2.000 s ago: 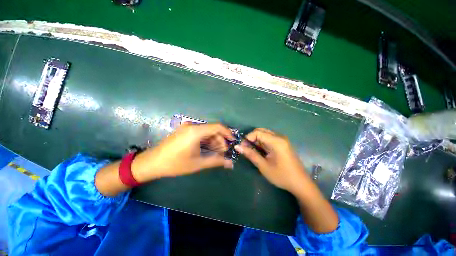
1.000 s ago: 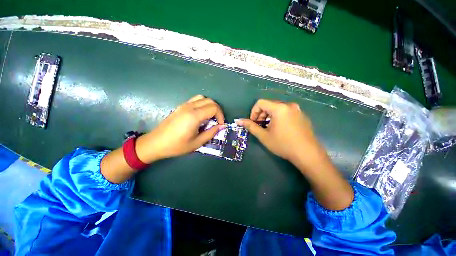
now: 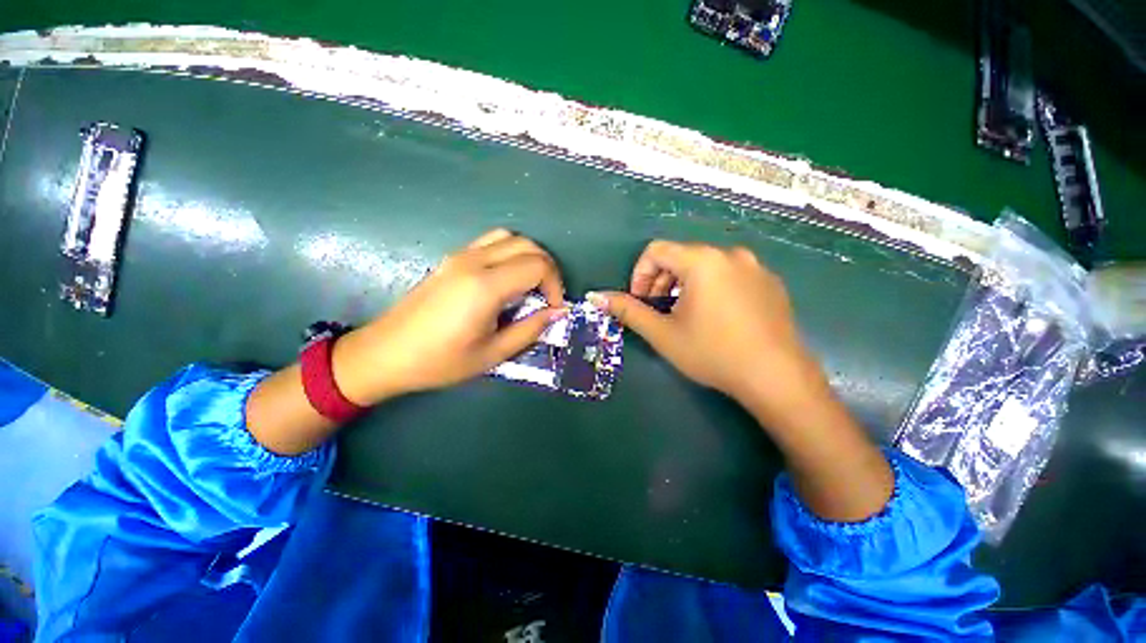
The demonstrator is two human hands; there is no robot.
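An opened phone unit [image 3: 581,358] lies on the dark green bench in front of me, with a silvery-white middle and a dark, speckled circuit area at its right end. My left hand [image 3: 471,314] lies over its left part, with thumb and fingertips at its upper edge. My right hand [image 3: 710,312] is at its upper right corner, thumb tip touching the edge. A dark tool, likely tweezers, is held in the right fingers and shows only a short piece. Any small part between the fingertips is too small to tell.
Another phone unit [image 3: 101,216] lies at the bench's far left. A clear plastic bag [image 3: 993,389] with dark pieces lies at the right. Beyond the whitish edge strip [image 3: 603,126], the green belt bears several units, one at the top [image 3: 744,23]. A red band [image 3: 324,379] circles my left wrist.
Two seconds ago both hands were close together, raised around a small dark item; now they are apart at the phone unit's upper edge. The belt unit at the top has shifted towards the frame's top.
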